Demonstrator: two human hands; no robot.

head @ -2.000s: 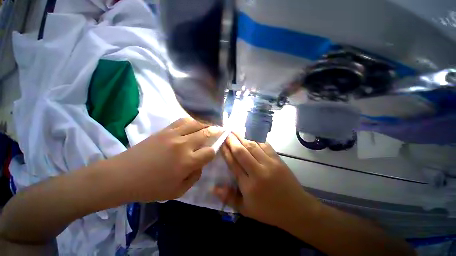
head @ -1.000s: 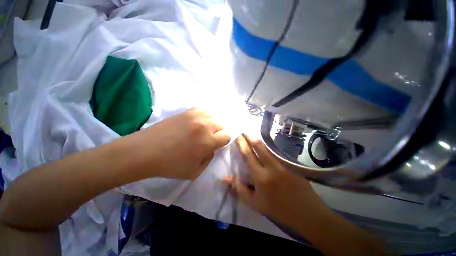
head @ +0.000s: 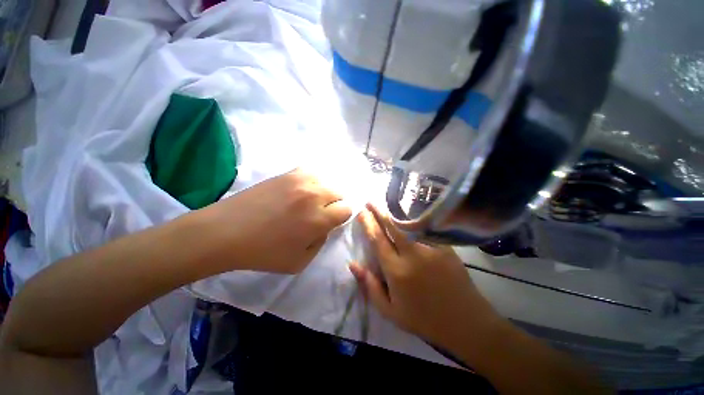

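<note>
The white garment piece (head: 100,146) lies bunched over the left of the table, with a dark green fabric part (head: 194,150) within it. My left hand (head: 289,220) is closed on the white cloth just left of the needle area, fingertips pinching it. My right hand (head: 417,281) lies on the cloth with fingers spread, its fingertips beside my left fingertips. The needle area (head: 376,166) is mostly lost in glare. The white sewing machine (head: 417,46) with its blue stripe stands above my right hand.
A large dark shiny round shape (head: 533,116) covers part of the machine. A grey ruler strip (head: 533,332) runs along the table's front edge at lower right. A dark loop shows behind it. Cloth hangs below the table edge at lower left.
The shiny curved shape has come across the machine and shifted left since the last frame. My left hand has turned, with its fingers more curled. The green part shows slightly further right than at first.
</note>
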